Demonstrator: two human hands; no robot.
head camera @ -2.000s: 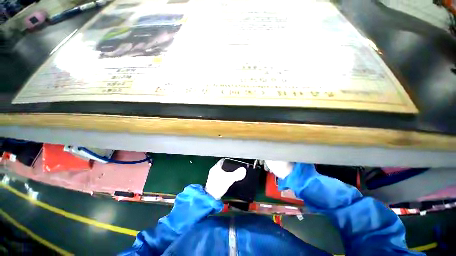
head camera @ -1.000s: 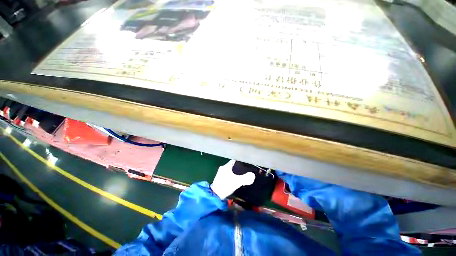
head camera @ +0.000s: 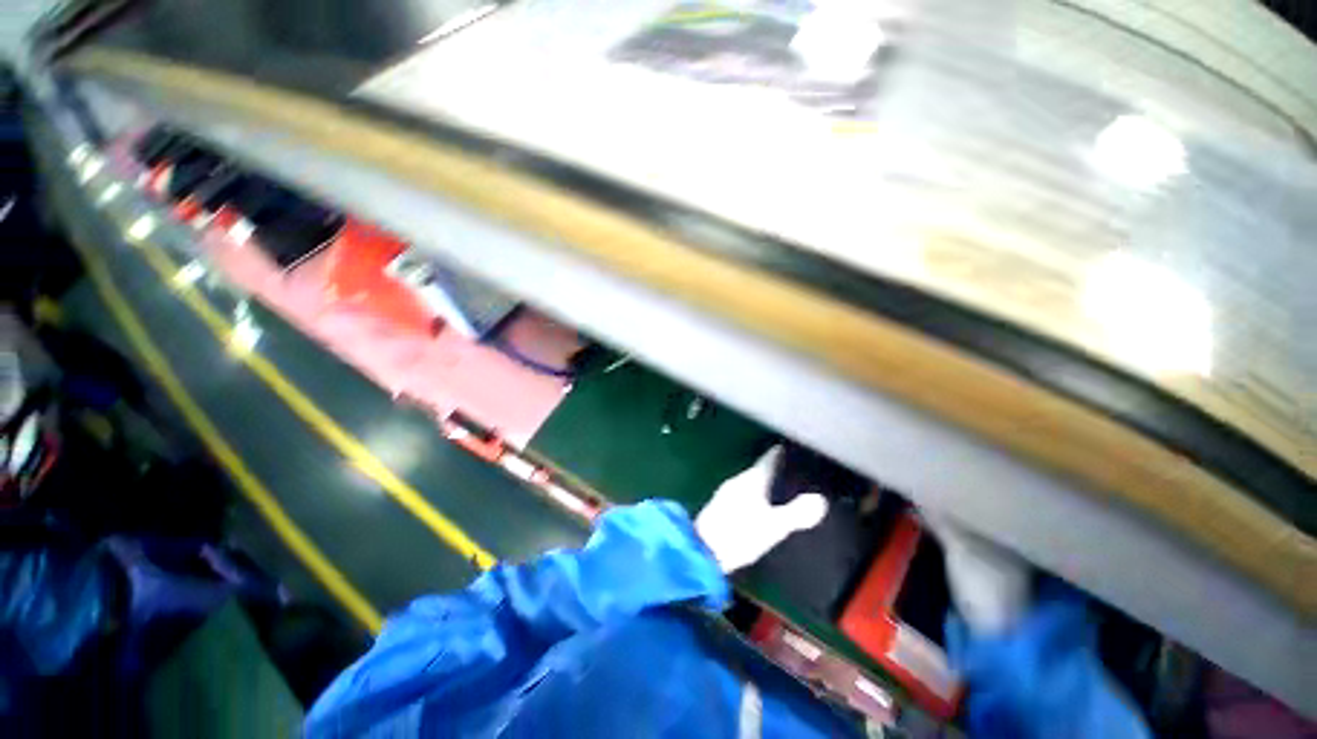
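Note:
A flat black unit lies on the green-covered shelf below the worktop. My left hand, in a white glove, holds its left edge, with the thumb on top of it. A red-orange sleeve with a dark unit on it lies just right of the black unit. My right hand, gloved and blurred, is over the right side of that sleeve, close under the worktop edge. Whether its fingers hold anything cannot be seen.
The wood-edged worktop with a large glossy sheet overhangs the shelf. More black units, a red-orange piece and a blue cable lie on the pink shelf part at left. Green floor with yellow lines runs alongside.
The view has turned and tilted, showing more shelf at left. My left hand stays on the black unit. My right hand has come back into sight, shifted right from the unit's back edge.

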